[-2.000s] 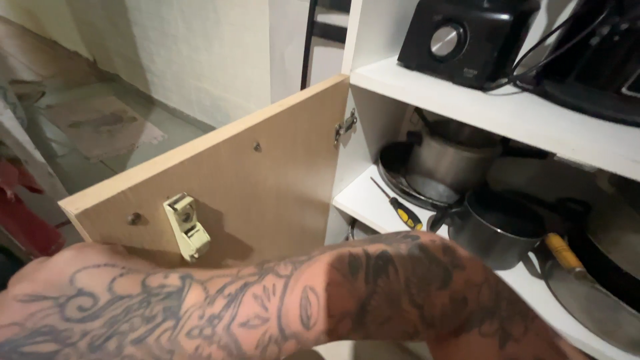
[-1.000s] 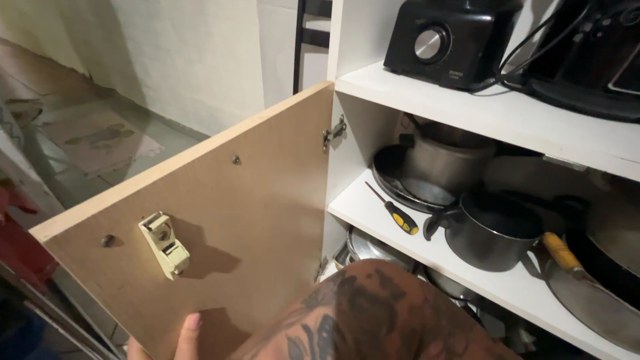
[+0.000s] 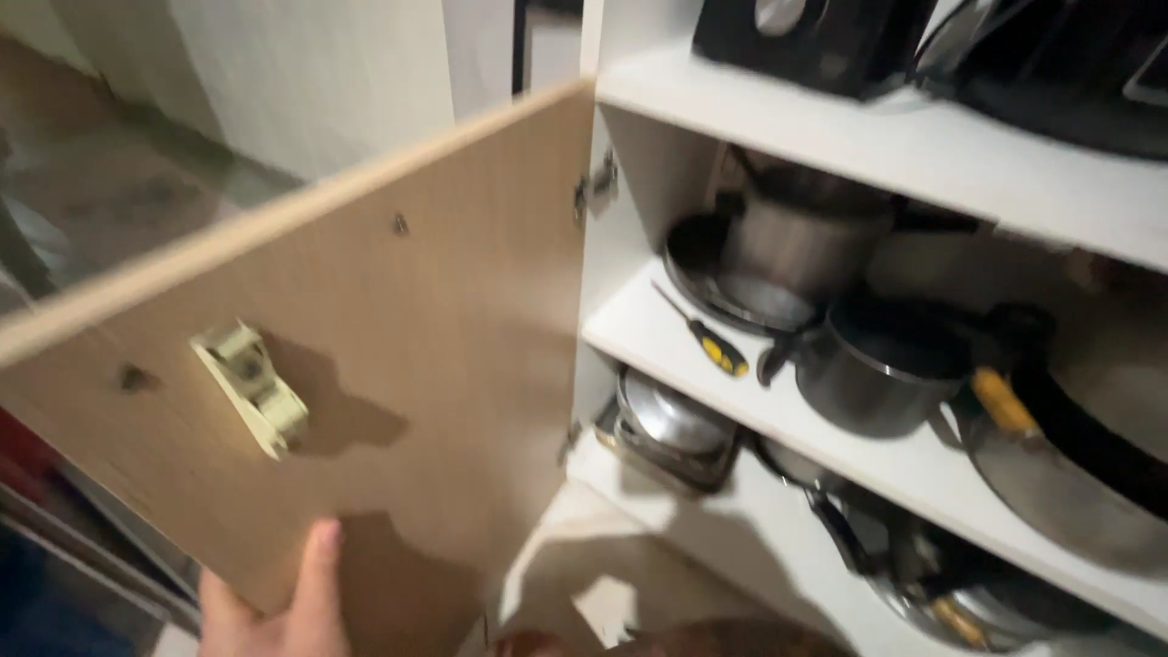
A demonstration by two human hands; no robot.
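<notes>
My left hand [image 3: 278,611] grips the lower edge of the open wooden cabinet door [image 3: 438,365], its thumb on the inner face and the other fingers partly hidden. A cream plastic and metal fitting [image 3: 251,388] sits on that face above the hand. My right hand is not visible; a blurred, brownish patch of skin shows at the bottom edge. On the middle shelf, a black and yellow screwdriver [image 3: 716,349] lies beside a dark pot [image 3: 876,374], its shaft pointing back left. A metal hinge [image 3: 598,182] joins the door to the cabinet.
Stacked pans [image 3: 757,292] and a large pan with a wooden handle [image 3: 1058,474] fill much of the middle shelf [image 3: 630,319]. Below are metal lids [image 3: 675,415] and more pans. Black appliances [image 3: 821,41] stand above. A wall [image 3: 310,82] is behind the door.
The tattooed limb that crossed the foreground has dropped almost out of view, uncovering the lower shelf. The thumb, seen on the door one second ago, is still there. The screwdriver has stayed on its shelf.
</notes>
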